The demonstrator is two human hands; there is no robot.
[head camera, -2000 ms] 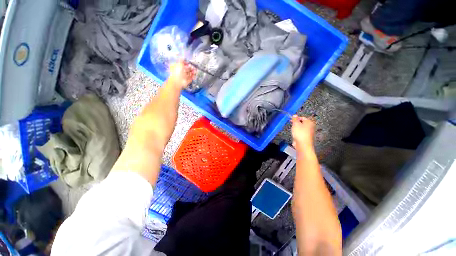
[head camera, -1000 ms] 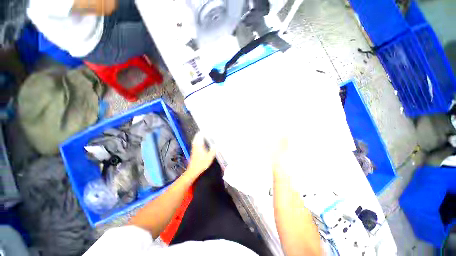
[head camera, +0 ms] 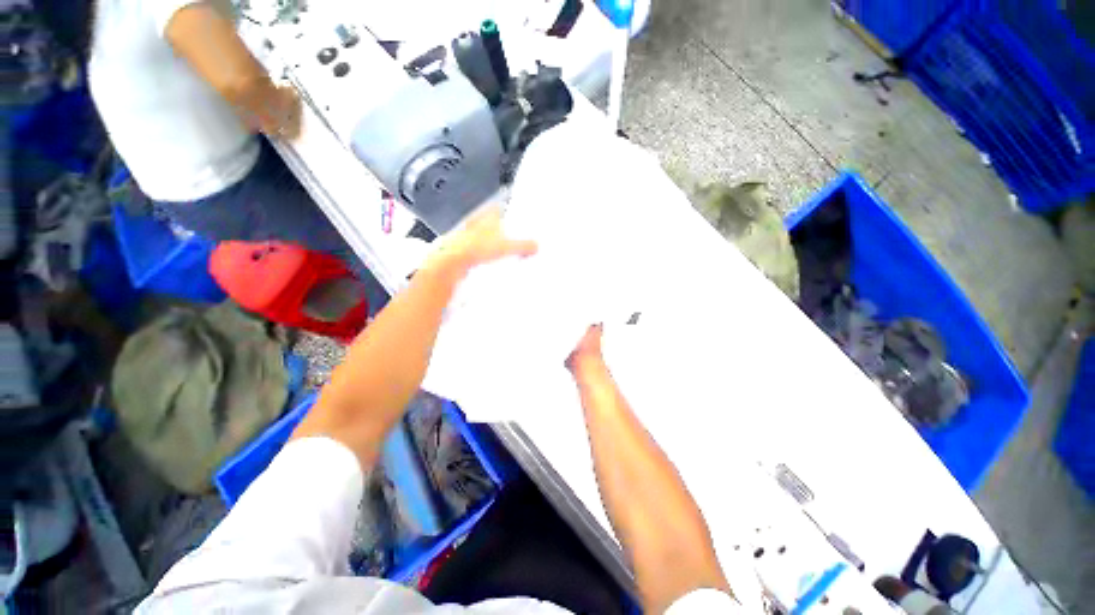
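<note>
White fabric (head camera: 510, 336) lies on the white sewing table, its near edge hanging over the table's front edge; the glare hides most of its outline. My left hand (head camera: 480, 244) is on its upper left part, beside the sewing machine. My right hand (head camera: 585, 348) is lower and to the right, at the fabric. Glare hides whether either hand grips it. The grey-white sewing machine (head camera: 420, 144) has a round handwheel facing me.
A blue crate with grey and blue fabric (head camera: 414, 481) stands below the table's front edge. Another blue crate (head camera: 931, 288) is behind the table. A red stool (head camera: 274, 286), an olive cloth heap (head camera: 192, 390) and a person in white (head camera: 180, 108) are at left. Machine parts (head camera: 949, 562) are at lower right.
The view has shifted along the table, showing more of the sewing machine. My left hand has moved from the table's front edge onto the fabric. The dark strip no longer shows.
</note>
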